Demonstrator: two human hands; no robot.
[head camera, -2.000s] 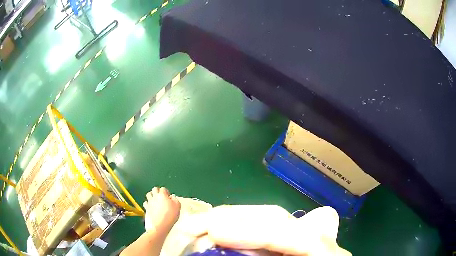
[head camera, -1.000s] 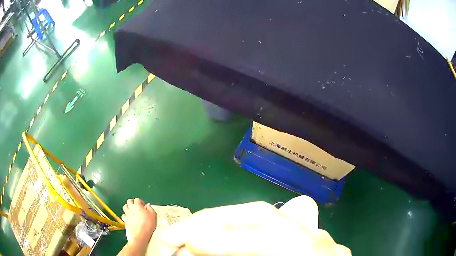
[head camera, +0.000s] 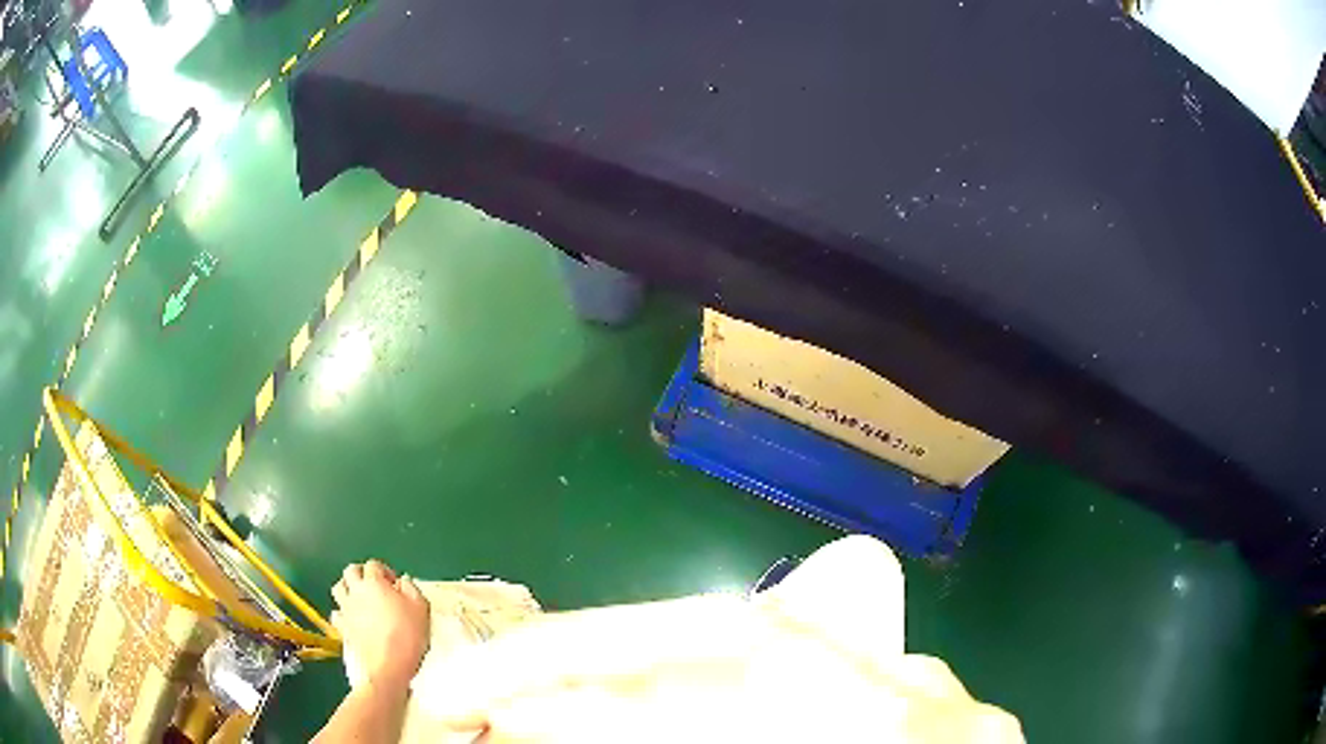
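Note:
My left hand (head camera: 381, 625) is at the lower left, resting on my pale-clothed knee with its fingers slightly bent and a little apart. I see nothing held in it; its palm is hidden. My lap and legs (head camera: 698, 661) are a very bright, washed-out pale shape along the bottom. My right hand cannot be made out in the picture. A dark rounded tip, perhaps a shoe, shows behind my other knee.
A black table cover (head camera: 814, 131) spans the upper right. Under its edge are a blue crate or low cart (head camera: 800, 458) and a printed cardboard sheet (head camera: 844, 403). A yellow-railed trolley (head camera: 138, 545) with a taped carton (head camera: 95, 611) stands left. Marking tape crosses the green floor.
The view has shifted, so the table, blue crate and trolley now sit farther left. My left hand stays on my knee.

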